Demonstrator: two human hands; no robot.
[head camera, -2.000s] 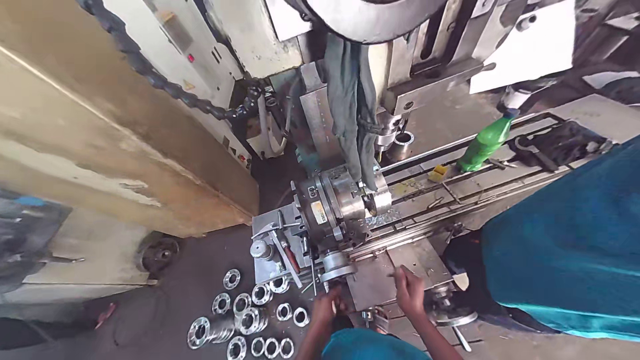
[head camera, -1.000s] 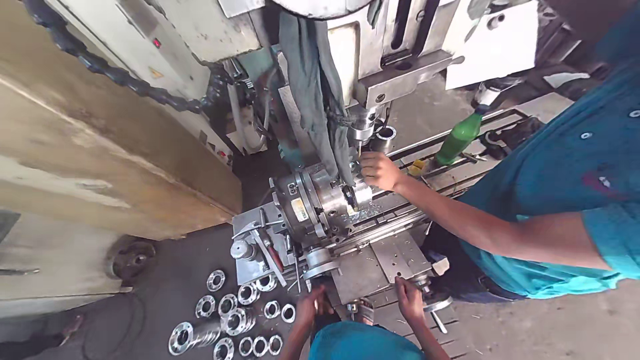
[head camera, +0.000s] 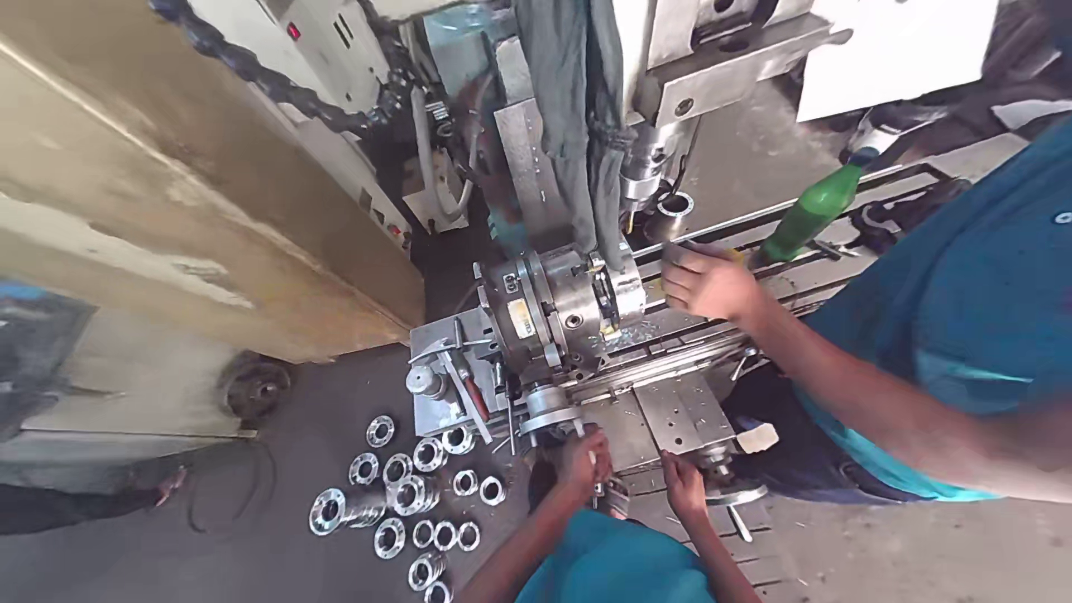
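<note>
My left hand (head camera: 590, 462) is closed on a crank handle of the handwheel (head camera: 549, 409) below the dividing head. My right hand (head camera: 685, 486) rests by the edge of the machine's flat metal saddle (head camera: 682, 412); its fingers are partly hidden. Ahead, the chuck (head camera: 571, 293) of the dividing head (head camera: 511, 314) holds a shiny metal workpiece (head camera: 626, 289). A milling spindle holder (head camera: 643, 167) with a small gold-coloured tool (head camera: 629, 222) stands above and right of the workpiece. Grey cloth (head camera: 569, 109) hangs over the chuck.
A co-worker's hand (head camera: 708, 280) is right of the chuck. Behind it a green bottle (head camera: 812, 213) stands on the machine table. Several machined metal rings (head camera: 408, 494) lie at the lower left, near a tray (head camera: 435, 410) with tools. A second handwheel (head camera: 737, 494) is beside my right hand.
The co-worker's arm came in and its hand touched the workpiece area one second ago; now that hand is away to the right. My left hand has moved onto the handwheel's handle.
</note>
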